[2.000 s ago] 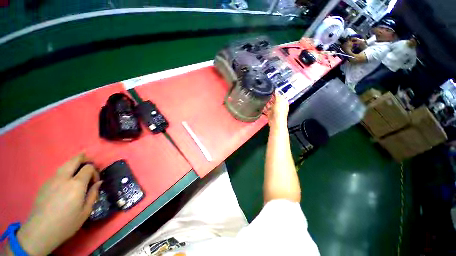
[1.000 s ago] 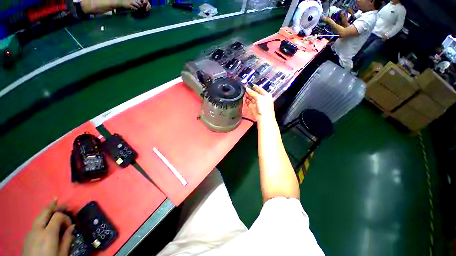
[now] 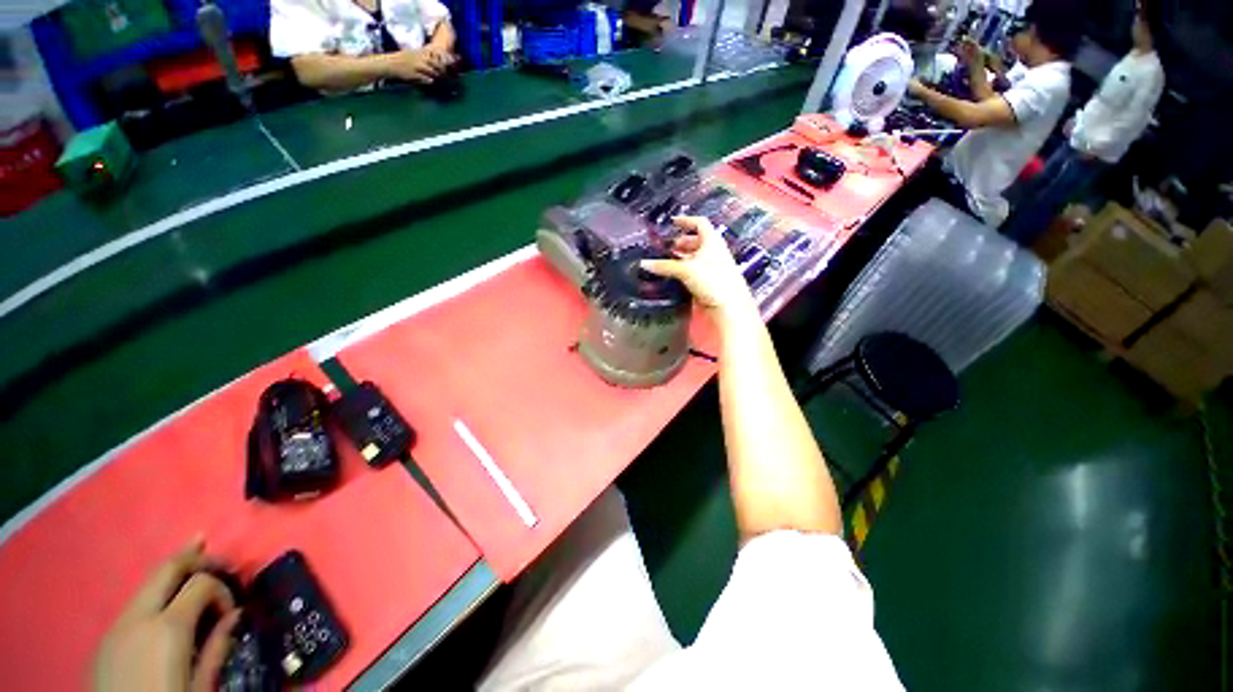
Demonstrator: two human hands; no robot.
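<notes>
My left hand (image 3: 165, 625) is at the lower left with its fingers round a black camcorder body (image 3: 248, 658) on the red mat; its opened screen cover (image 3: 311, 619) lies to the right. A second black camcorder (image 3: 294, 439) stands further back, with its flat cover (image 3: 372, 425) open beside it. My right hand (image 3: 696, 265) is over the top of the grey-brown tape dispenser (image 3: 636, 325) with its black ribbed wheel. Thumb and finger are apart; whether they pinch a tiny piece cannot be told. A white stick (image 3: 495, 473) lies between camcorders and dispenser.
Clear trays (image 3: 771, 227) with black devices lie behind the dispenser. A white fan (image 3: 872, 84) stands at the bench's far end. A black stool (image 3: 906, 376) and clear stacked plastic (image 3: 940, 287) are at the right. People work at the far right and across the green belt (image 3: 446, 183).
My right hand has moved from the dispenser's right side to over its top. My left hand stays at the near camcorder. The view has shifted, showing more of the person across the belt.
</notes>
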